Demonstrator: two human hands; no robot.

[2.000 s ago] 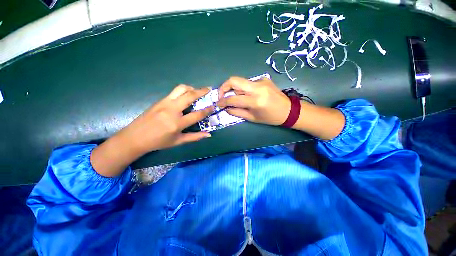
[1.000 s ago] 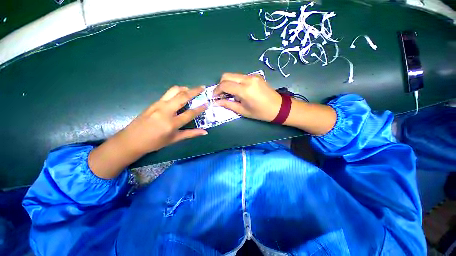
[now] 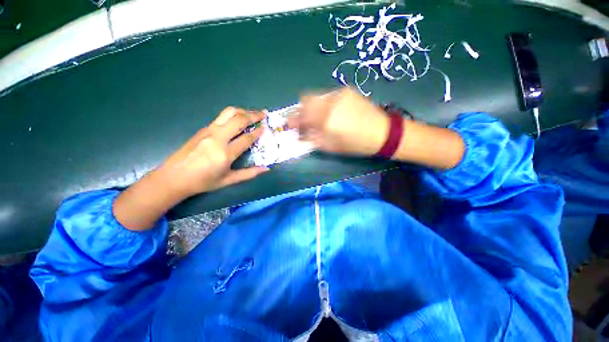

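Note:
An open phone unit (image 3: pixel 279 145), white and silvery inside, lies flat on the green mat in front of me. My left hand (image 3: pixel 217 148) holds its left end between thumb and fingers. My right hand (image 3: pixel 344 123), with a dark red band at the wrist, is blurred over the right part of the phone and hides it. I cannot tell whether its fingers hold anything. A dark, thin thing shows behind the right wrist.
A loose pile of curly white flex cables (image 3: pixel 387 43) lies beyond the phone, right of centre, with a few strays beside it. A black phone (image 3: pixel 527 72) with a white cable lies at right. A white rail (image 3: pixel 80 37) runs along the far left edge.
My right hand has lifted slightly and turned blurred, uncovering more of the phone's middle. My left hand still holds the left end. The whole view has shifted a little.

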